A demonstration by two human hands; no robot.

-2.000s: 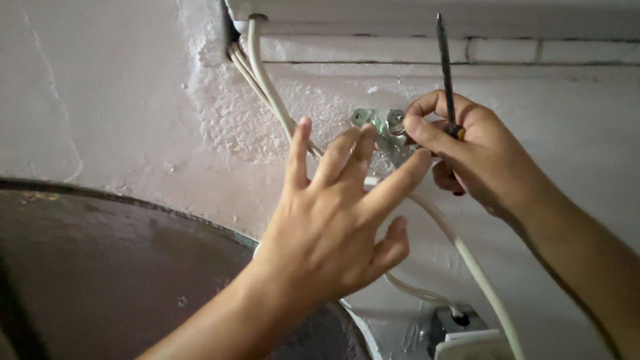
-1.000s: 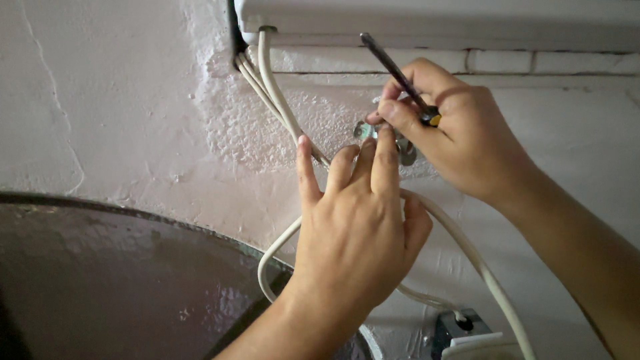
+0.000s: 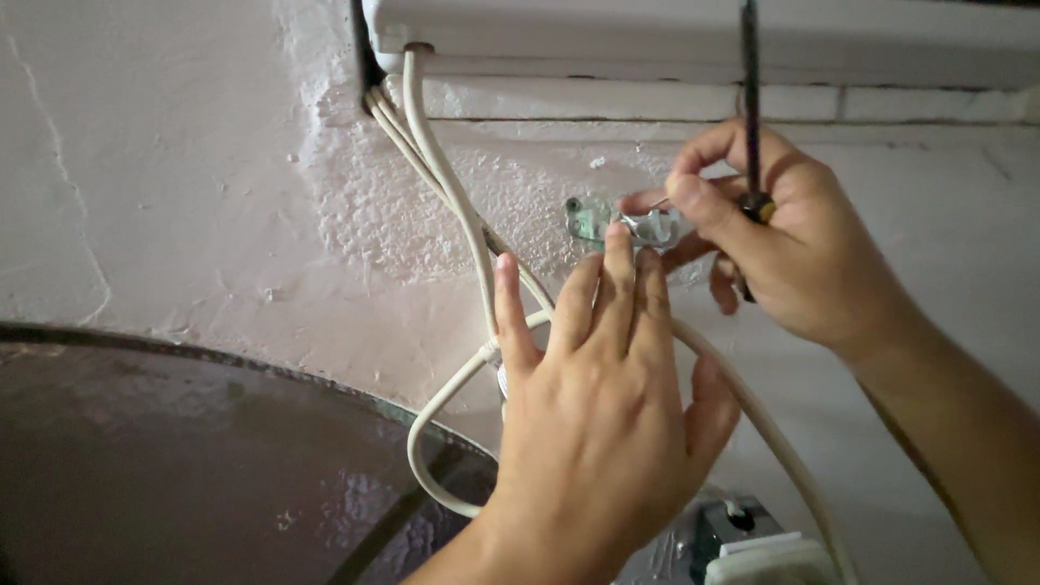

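A small greenish electrical fitting (image 3: pixel 587 219) is on the wall at centre. My left hand (image 3: pixel 597 390) lies below it, back to the camera, with a fingertip touching the fitting's lower edge; what its palm covers is hidden. My right hand (image 3: pixel 772 227) is at the fitting's right side, its fingers around a screwdriver (image 3: pixel 751 106) whose dark shaft points up. Thumb and forefinger of that hand pinch something thin, perhaps a wire end, too small to tell. A white cable (image 3: pixel 443 402) loops behind my left hand.
A white casing (image 3: pixel 650 32) runs along the top, with a cable (image 3: pixel 431 138) coming out of its left end. Thin wires (image 3: pixel 406 146) hang beside it. A dark, curved-edged panel (image 3: pixel 203 455) fills the lower left. A dark box (image 3: pixel 731 528) with a pale cover is at lower right.
The screwdriver in my right hand has swung from leaning left to nearly upright. My right hand has shifted off the fitting's left part, which shows more now. My left hand stays below the fitting.
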